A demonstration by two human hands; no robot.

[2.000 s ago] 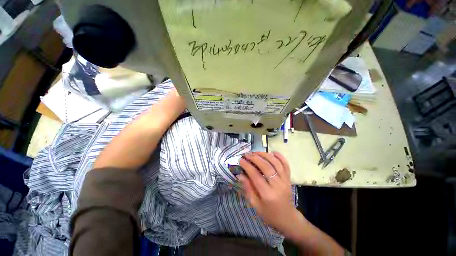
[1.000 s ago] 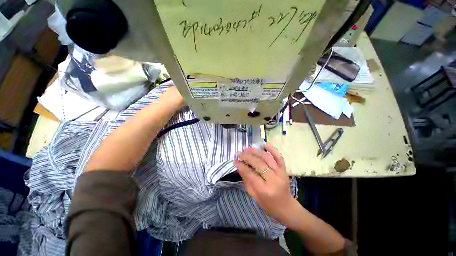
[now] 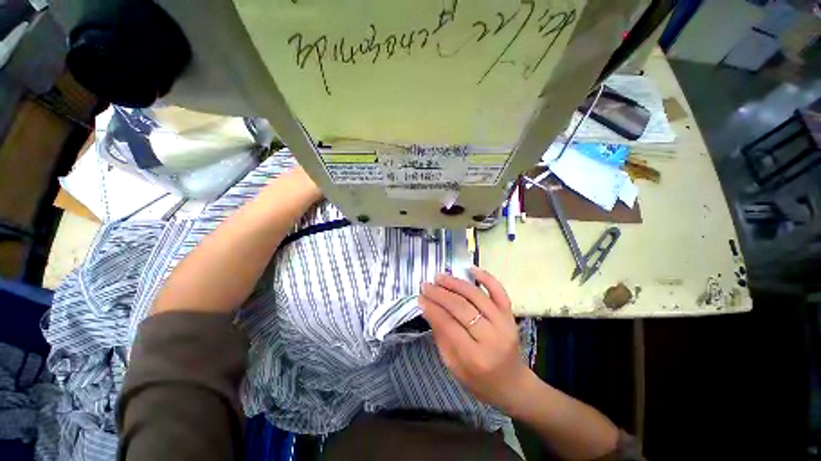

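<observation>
A white-grey striped garment piece [image 3: 333,279] lies bunched under the sewing machine head [image 3: 405,99] and drapes over the table's front edge and my lap. My right hand [image 3: 473,333], with a ring, lies on the cloth's right edge just in front of the needle area, fingertips pressing the folded edge. My left forearm crosses the cloth from the lower left; my left hand is hidden behind the machine head. A dark band [image 3: 315,231] shows on the cloth beside the forearm. The needle and presser foot are mostly hidden.
Thread snips [image 3: 598,255] and a long grey tool [image 3: 564,225] lie right of the needle. Pens [image 3: 513,212], a blue packet [image 3: 594,162] and a dark phone-like rectangle [image 3: 621,113] lie behind them. A clear plastic bag [image 3: 180,149] is at left. A black handwheel [image 3: 126,49] is upper left.
The folded edge beside my right hand lies flatter than two seconds ago, and the dark band now shows near my left forearm. My right hand stays at the cloth's edge. The view has shifted slightly.
</observation>
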